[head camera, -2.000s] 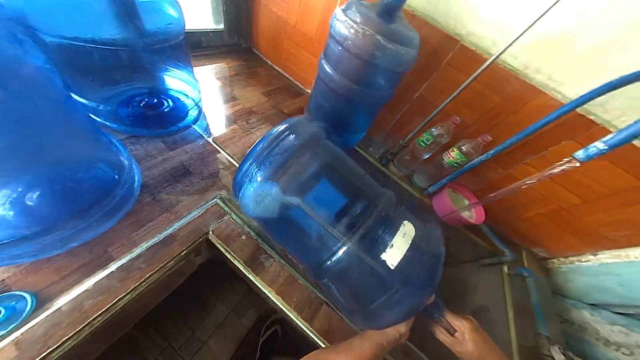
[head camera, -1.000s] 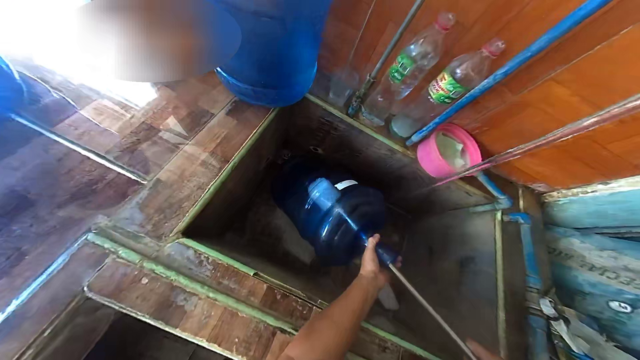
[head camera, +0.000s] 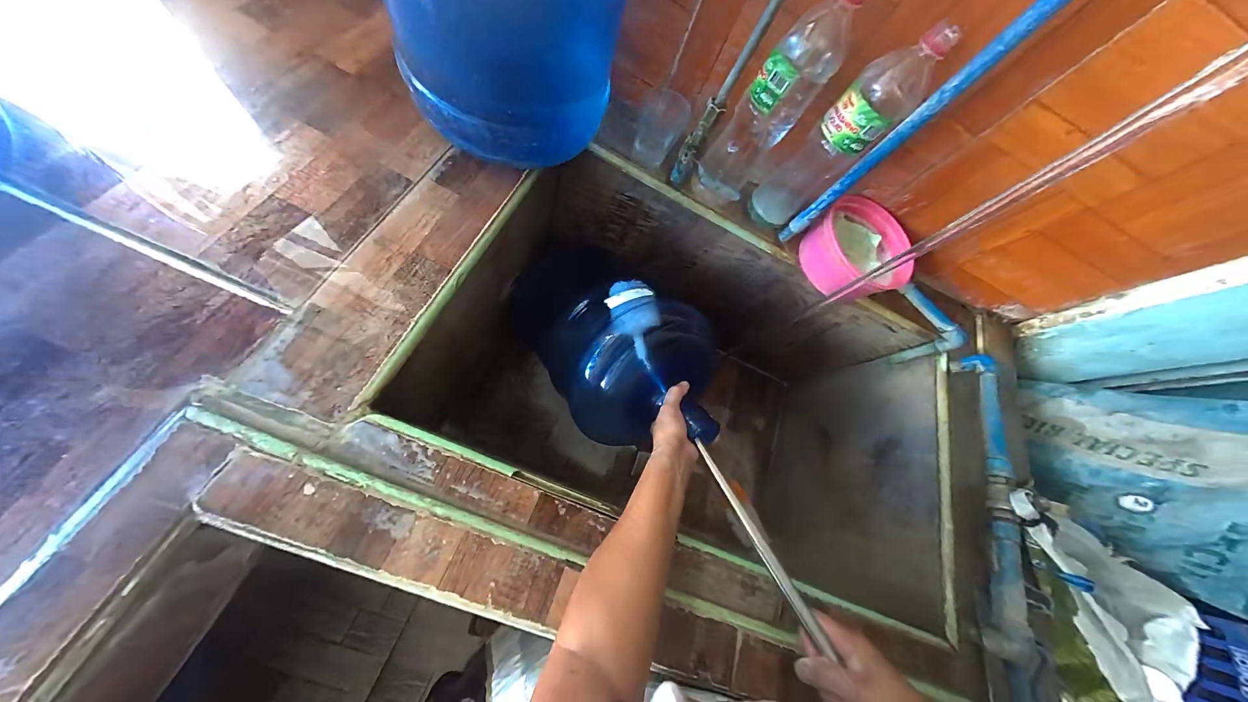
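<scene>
A translucent blue water jug (head camera: 604, 375) lies tilted in a tile-lined basin (head camera: 458, 283), its mouth toward me. My left hand (head camera: 671, 419) is closed around the jug's neck. My right hand (head camera: 843, 658), at the lower right, grips a thin metal rod (head camera: 765, 551) that runs into the jug's mouth. A pale brush-like head (head camera: 634, 304) shows through the jug wall at the rod's far end. The jug's base lies in shadow.
Beyond the basin stand a large blue jug (head camera: 507, 78), two clear plastic bottles (head camera: 780, 93) and a pink tub (head camera: 853, 249). A blue pipe (head camera: 936, 112) slants over the rim. Sacks (head camera: 1141, 468) lie at right.
Two seconds ago the jug was higher, above the basin edge; now it lies down inside the basin. The view has shifted. The right hand shows more fully on the rod than one second ago.
</scene>
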